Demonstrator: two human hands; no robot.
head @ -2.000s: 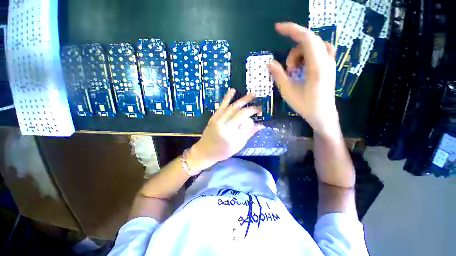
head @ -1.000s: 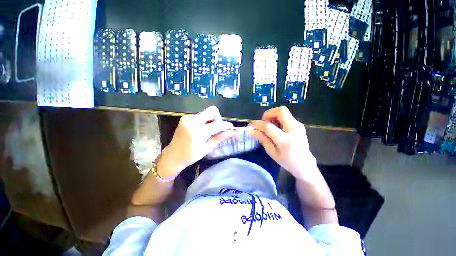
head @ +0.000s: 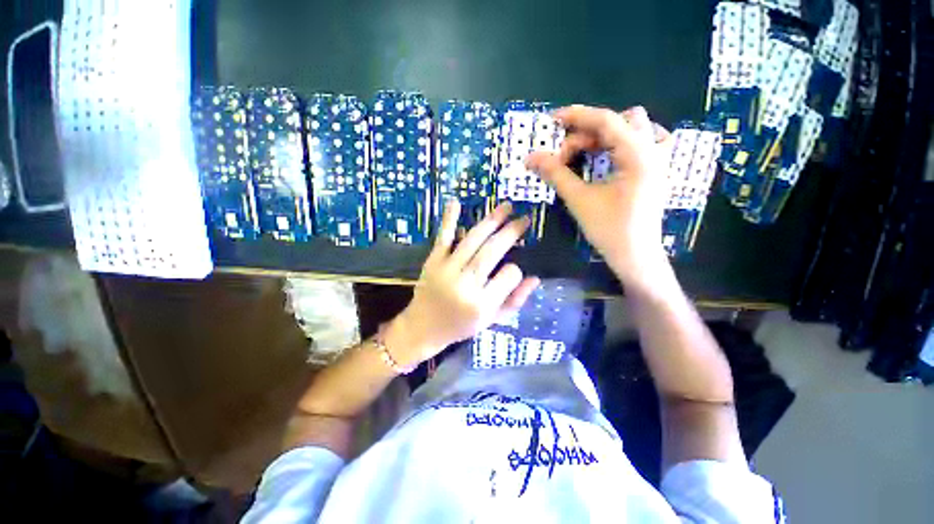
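Observation:
Several bare blue circuit boards [head: 401,169] lie side by side in a row on the dark green table. The rightmost board of this row [head: 531,223] carries a white dome sheet with dark dots [head: 520,164] on its upper part. My right hand [head: 614,194] has thumb and index finger at the sheet's right side; I cannot tell whether they grip it or press it. My left hand [head: 466,281] has its fingers spread, tips at that board's lower end. A translucent liner with dome pieces [head: 520,348] lies below the table edge, beside my left hand.
A long white stack of dome sheets [head: 133,154] lies left, beside a pale-rimmed phone [head: 36,123]. One covered board [head: 688,179] stands right of my right hand; another is partly hidden behind it. Covered boards [head: 783,113] heap at far right, near black trays [head: 871,205]. A brown box [head: 225,358] is below.
Both hands have moved from the liner below the table edge up to the row. The row's rightmost board, bare a second ago, now has a white sheet on it. The view has shifted.

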